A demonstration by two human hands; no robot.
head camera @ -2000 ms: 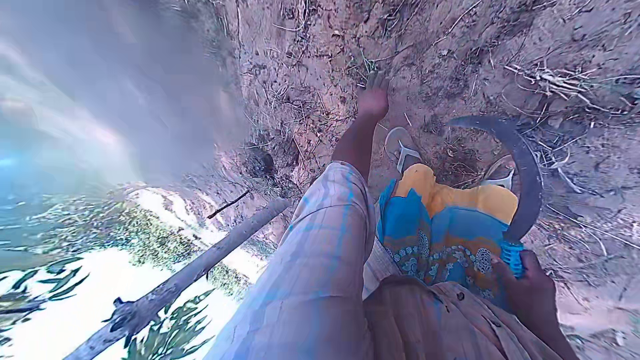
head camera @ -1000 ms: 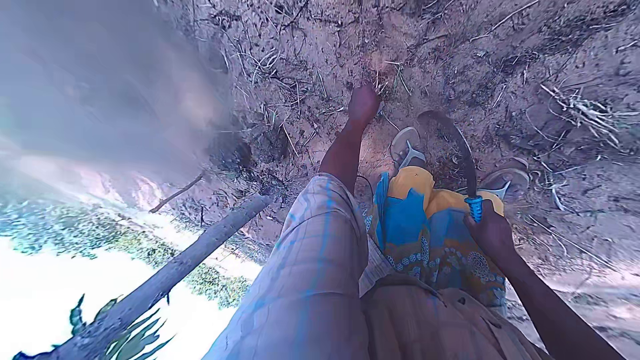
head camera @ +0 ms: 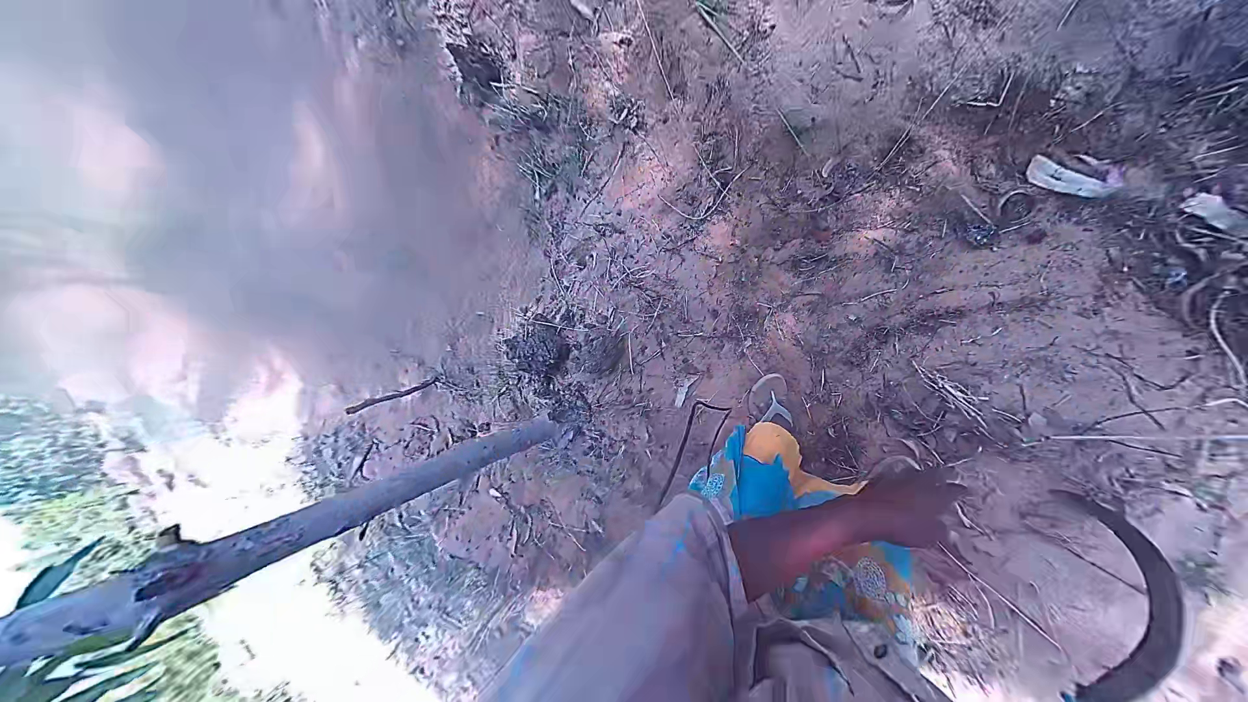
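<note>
My left hand reaches across the front of my body to the right, over the blue and yellow patterned cloth I wear. It is blurred, and whether its fingers hold anything cannot be told. Thin dry stems lie on the ground beside it. A sickle with a curved dark blade is at the lower right, apart from my left hand, its blade arching up and back toward the left. Only a trace of its blue handle shows at the bottom edge. My right hand is outside the view.
A long bare wooden pole slants in from the lower left. A sandaled foot stands on dry soil littered with twigs and weeds. Pale debris lies at the upper right, and a short dark stick lies left of the foot.
My left hand has moved from the ground ahead of my feet back to the right, across my body. The sickle has swung away to the right, and my right hand has left the view.
</note>
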